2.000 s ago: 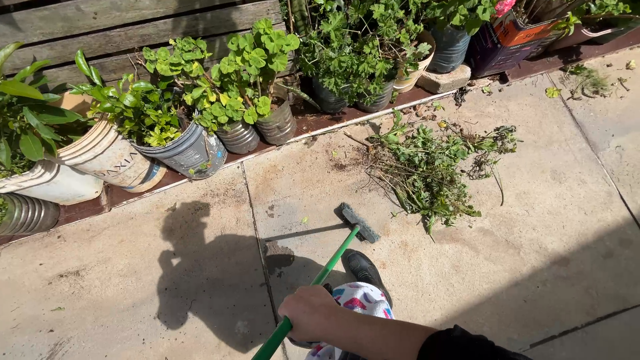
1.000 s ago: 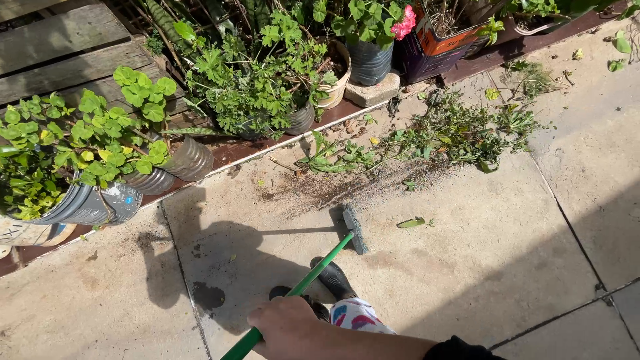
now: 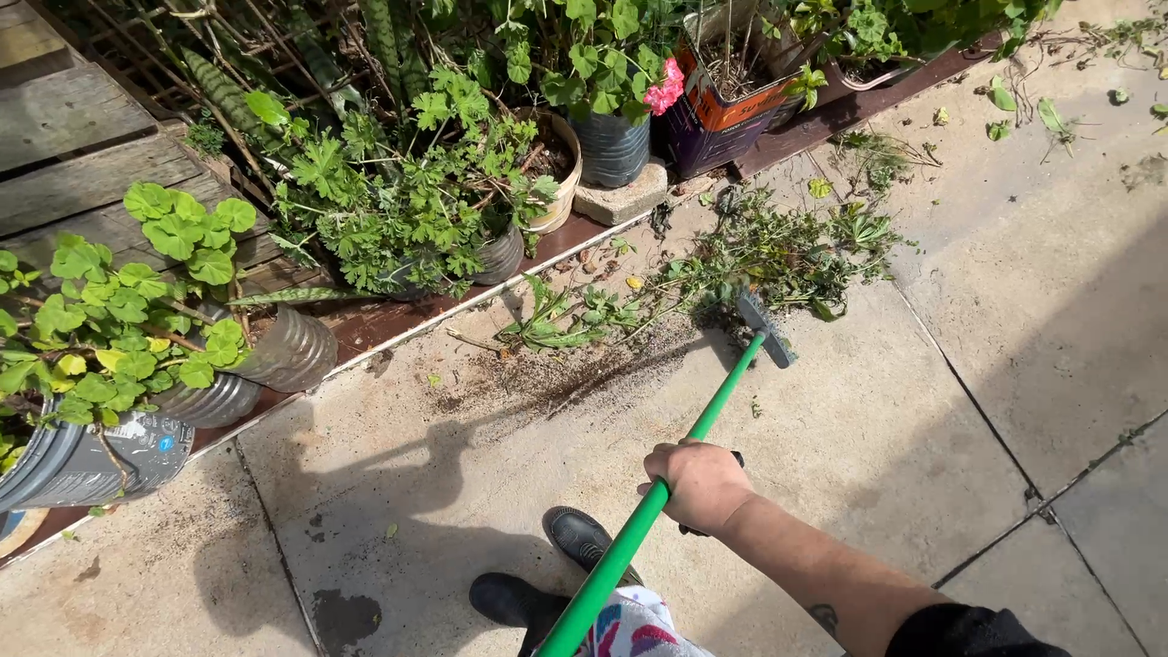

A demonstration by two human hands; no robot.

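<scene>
My right hand (image 3: pixel 701 484) is closed around the green handle of a broom (image 3: pixel 620 547), which runs from the bottom edge up and to the right. The grey broom head (image 3: pixel 766 328) rests on the paving at the lower edge of a heap of cut green plants (image 3: pixel 785 251). Left of the head, a streak of dark loose soil (image 3: pixel 547 379) lies on the concrete, with a leafy weed (image 3: pixel 543 328) above it. My left hand is outside the view.
Potted plants stand along a brown ledge, among them a grey bucket (image 3: pixel 109 456), a cream pot (image 3: pixel 557 182) and a dark pot on a concrete block (image 3: pixel 625 192). Wooden slats (image 3: pixel 82 137) are at the upper left. My black shoes (image 3: pixel 579 538) stand on the concrete slabs (image 3: pixel 456 520).
The broom head has moved right and away, up to the plant heap. Since the first frame, the heap has shifted and a soil streak has appeared. The view has moved right along the pots.
</scene>
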